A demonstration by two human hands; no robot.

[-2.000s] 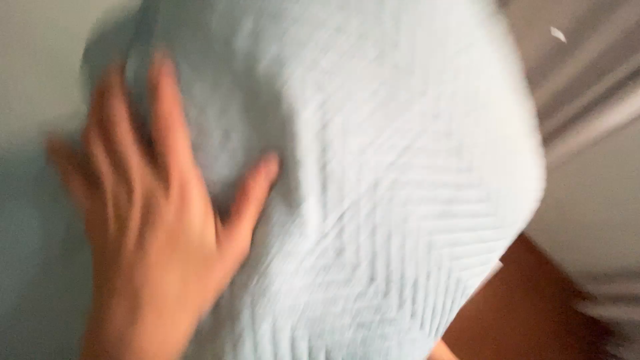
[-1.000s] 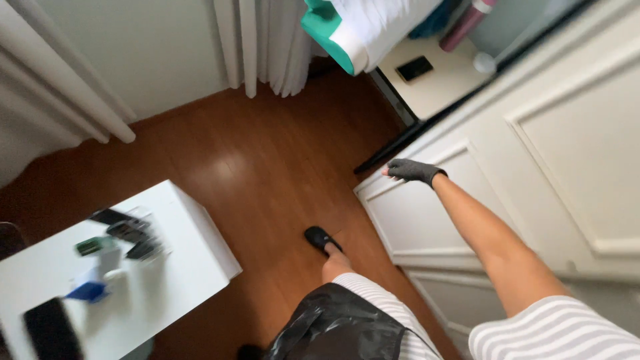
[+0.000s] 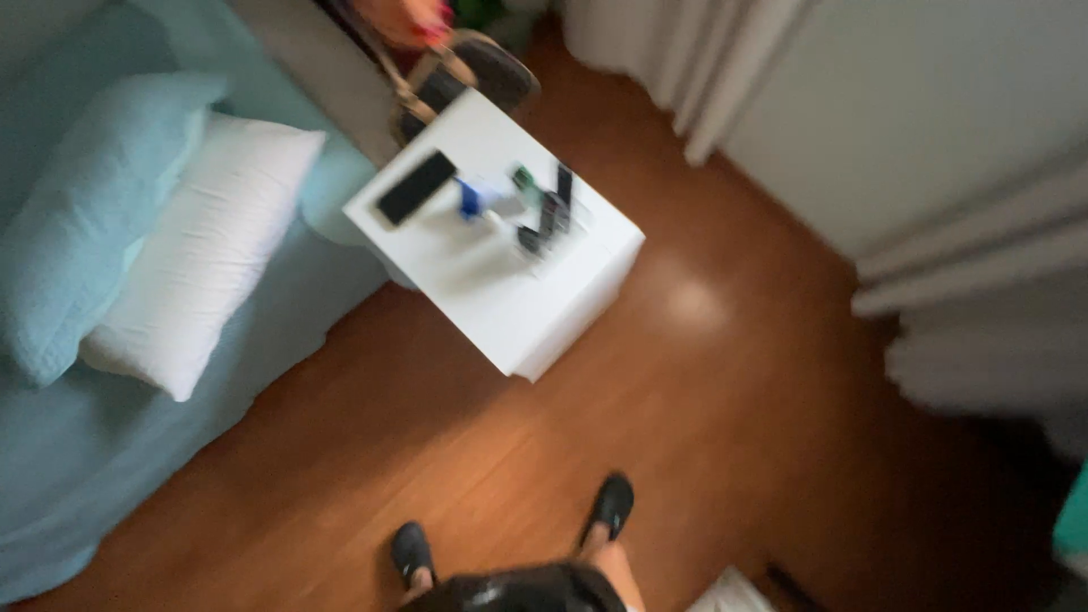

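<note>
Neither my left hand nor my right hand shows in the head view now, so what they hold is hidden. A white nightstand [image 3: 493, 306] stands near the upper middle, with a black rectangular object [image 3: 416, 188], a small blue item [image 3: 468, 199] and several blurred dark and green items [image 3: 548, 217] on its top. On the bed at left, a white pillow [image 3: 212, 246] lies against a light blue pillow [image 3: 110, 212]. The bed has a blue-green cover [image 3: 280, 314]. A shiny black garment or bag [image 3: 527, 590] covers my lap area at the bottom edge.
My feet in dark shoes [image 3: 612, 506] stand on the brown wood floor [image 3: 722, 425]. Light curtains [image 3: 722, 68] hang at the upper right. Beyond the nightstand are a dark, tan-edged bag or basket [image 3: 501, 72] and a blurred red and orange thing [image 3: 408, 21].
The view has swung widely from the white door and shelf to the bed and nightstand. The hand in a dark fingerless glove, seen at the door one second ago, is out of view.
</note>
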